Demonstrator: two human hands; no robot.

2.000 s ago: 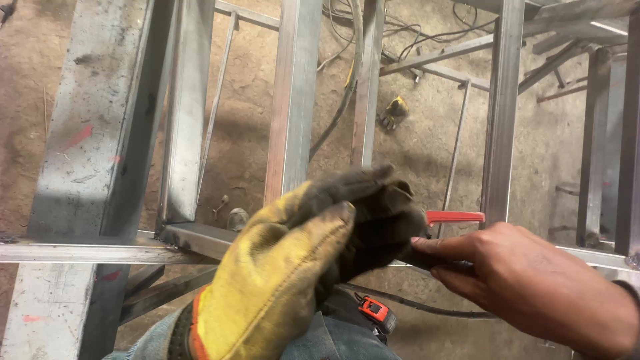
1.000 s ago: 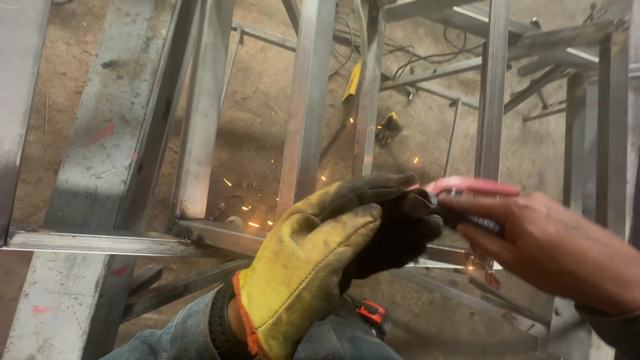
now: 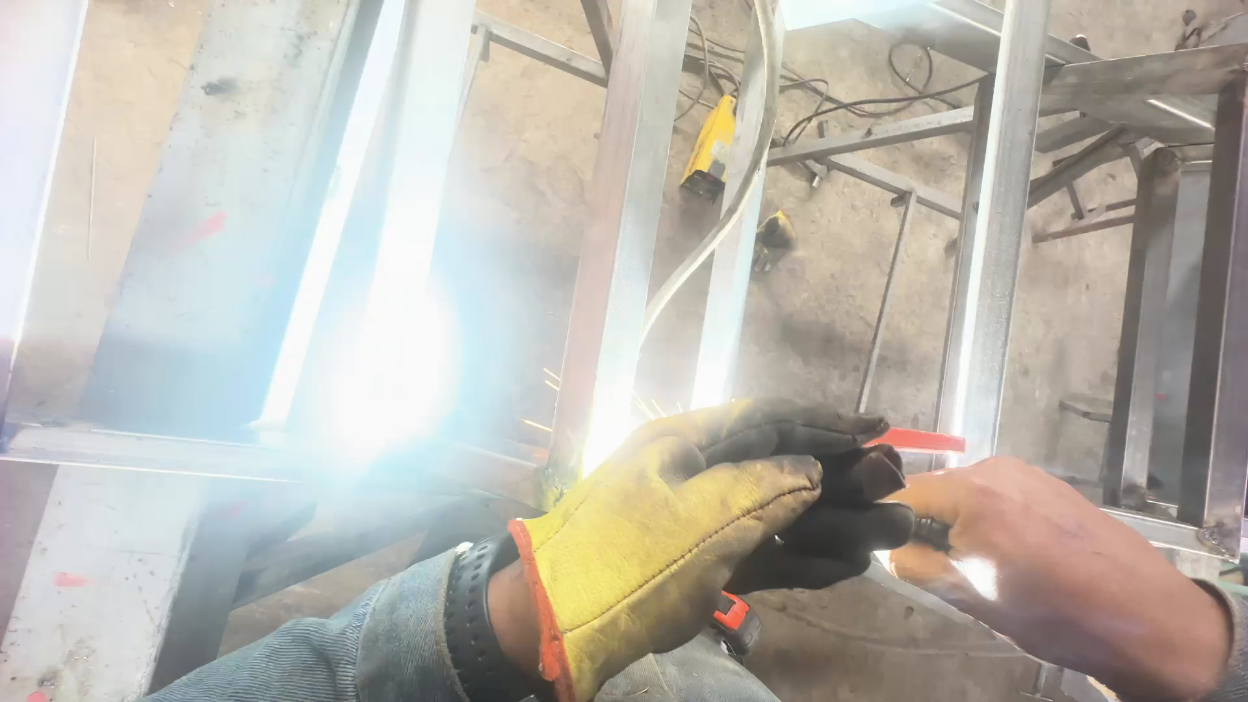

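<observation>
My left hand (image 3: 673, 536) wears a yellow leather glove with blackened fingers and an orange-red cuff edge. Its fingers are curved and touch or nearly touch my right hand; whether they grip anything is hidden. My bare right hand (image 3: 1053, 556) is closed around a dark handle (image 3: 931, 532), mostly covered by my fingers. A flat red part (image 3: 921, 441) sticks out just above my right hand, partly behind the glove; whether it belongs to the handle cannot be told. An orange and black tape measure (image 3: 733, 624) shows below the glove.
An intense white-blue glare (image 3: 390, 375) and sparks hide part of the steel frame at left. Square steel tubes (image 3: 624, 224) stand around my hands. A pale cable (image 3: 712, 239) hangs between them. A yellow tool (image 3: 712, 146) and another glove (image 3: 775, 239) lie on the floor.
Sparks appear after the first frame, and a bright glare now covers the left side. A pale cable now crosses the middle. Both hands stay close together.
</observation>
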